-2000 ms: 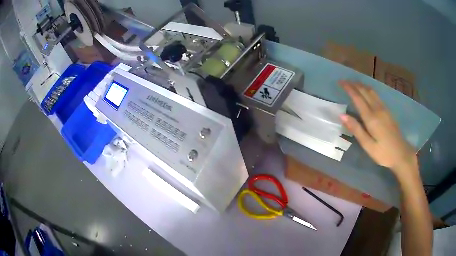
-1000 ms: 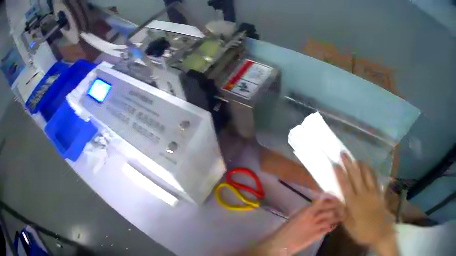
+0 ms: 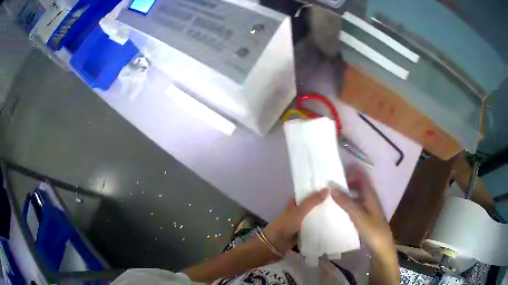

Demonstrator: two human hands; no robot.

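A bundle of white cut strips [image 3: 314,153] is held in front of my body, over the pale bench edge. My left hand [image 3: 292,217] holds it from the left side. My right hand [image 3: 365,209] holds it from the right, with the thumbs near each other on top. The bundle's lower end is uneven. Two single white strips [image 3: 376,50] lie on the outfeed surface at the upper right. The strip cutter [image 3: 223,44] stands at the upper middle.
Scissors [image 3: 323,106] lie on the bench, partly hidden by the bundle. A hex key [image 3: 384,139] lies to their right. A white strip [image 3: 200,108] lies before the cutter. Blue trays [image 3: 103,58] are at upper left, a cardboard box [image 3: 390,108] right, a white roll [image 3: 468,228] lower right.
The bundle has moved from the outfeed board to in front of my body, held by both hands. The view has shifted downward. Two strips now show on the outfeed surface.
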